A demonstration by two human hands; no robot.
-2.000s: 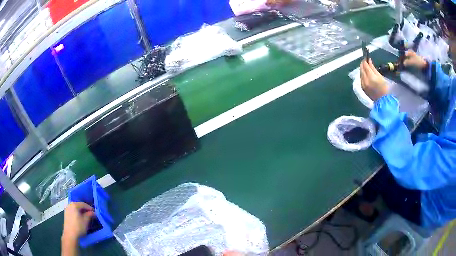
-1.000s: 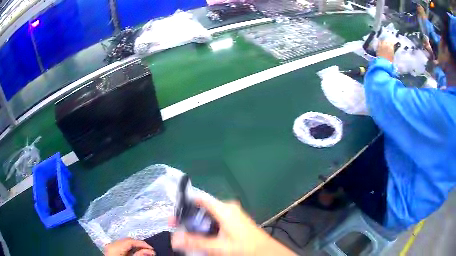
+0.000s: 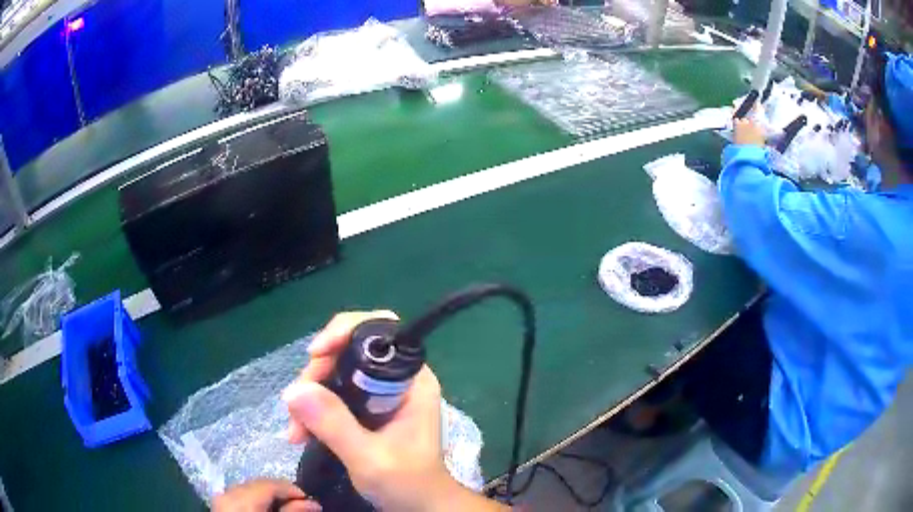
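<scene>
My right hand point(image 3: 385, 430) is closed around a black electric screwdriver point(image 3: 372, 365) with a small pale label. Its cable arcs up and right, then hangs down. The tool's bit is hidden below my hand. Under it, a black housing point(image 3: 328, 484) shows in part at the bottom edge, over a bubble wrap sheet point(image 3: 235, 415). My left hand point(image 3: 262, 496) is at the housing's left side, cut off by the bottom edge; its fingers touch the housing. A blue parts bin point(image 3: 75, 385) holds small dark pieces.
A large black box point(image 3: 235, 220) stands behind the bubble wrap. A ring-shaped wrapped bag point(image 3: 613, 280) and a white wrapped piece point(image 3: 689, 205) lie at right. A person in blue point(image 3: 816, 260) sits at the right with black parts. Cables hang below the bench edge.
My left hand has gone from the blue bin to the housing. My right hand has brought the screwdriver in and now holds it upright over the housing. The neighbour's arm has moved towards the wrapped parts.
</scene>
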